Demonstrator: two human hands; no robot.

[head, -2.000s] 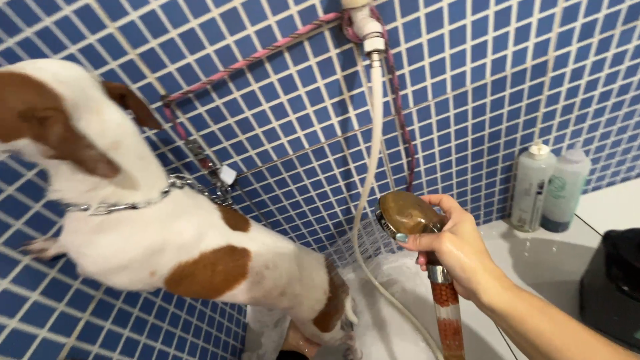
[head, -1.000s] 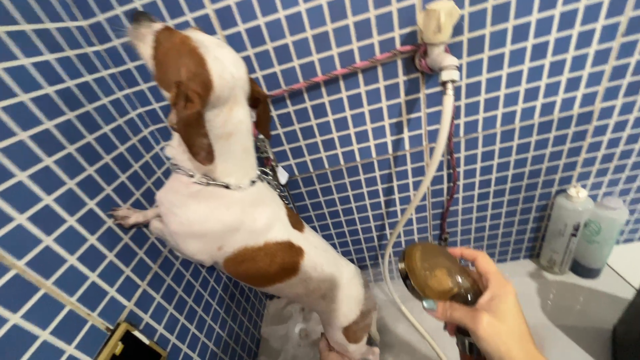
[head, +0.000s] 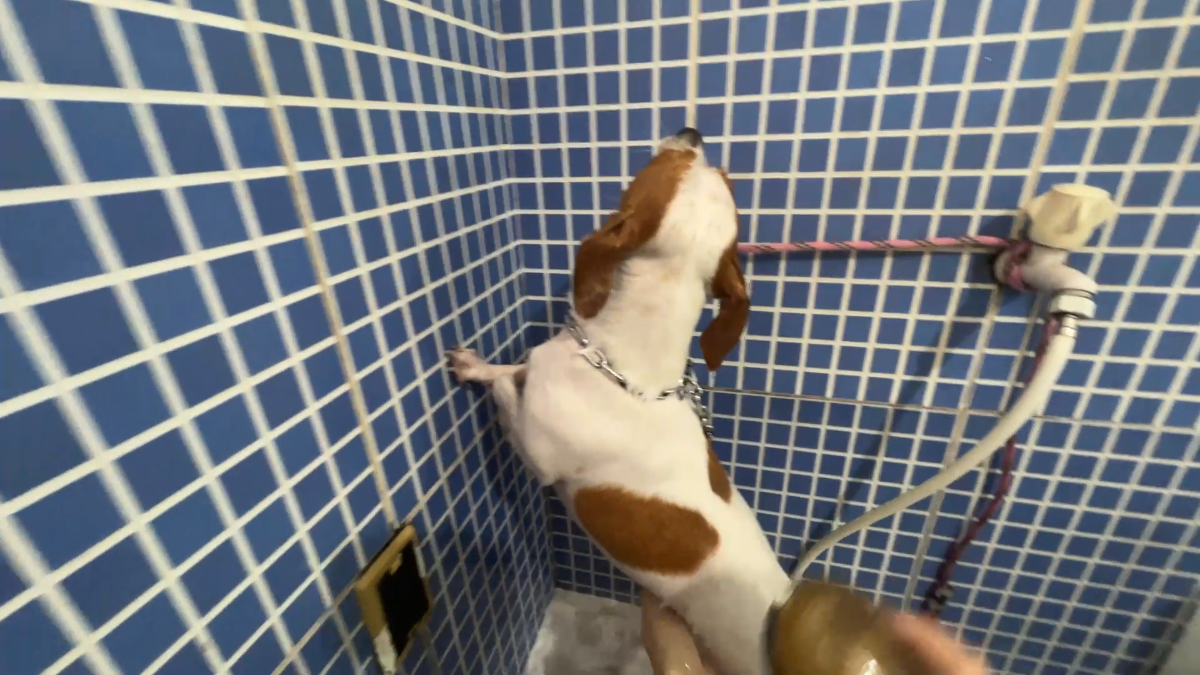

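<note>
A white dog with brown patches [head: 623,422] stands upright in the corner, nose raised, a front paw on the left wall. Around its neck is a metal chain collar [head: 605,364]. At the bottom right, my right hand [head: 933,647], blurred and partly cut off, holds an amber shower head [head: 830,630] beside the dog's lower back. A skin-toned form [head: 670,637] shows below the dog's belly; whether it is my left hand or forearm, or the dog's leg, I cannot tell. A pink rope leash [head: 872,246] runs from behind the dog's head to the tap.
Blue tiled walls meet behind the dog. At the right, a cream tap knob [head: 1072,216] sits above a white hose [head: 975,455] that curves down toward the shower head. A yellowish-framed dark opening [head: 396,595] is low in the left wall. Whitish tub floor [head: 591,633] shows below.
The dog has raised its head and turned it up; two seconds ago it faced down to the right. The view has swung left, and the bottles seen earlier are out of frame.
</note>
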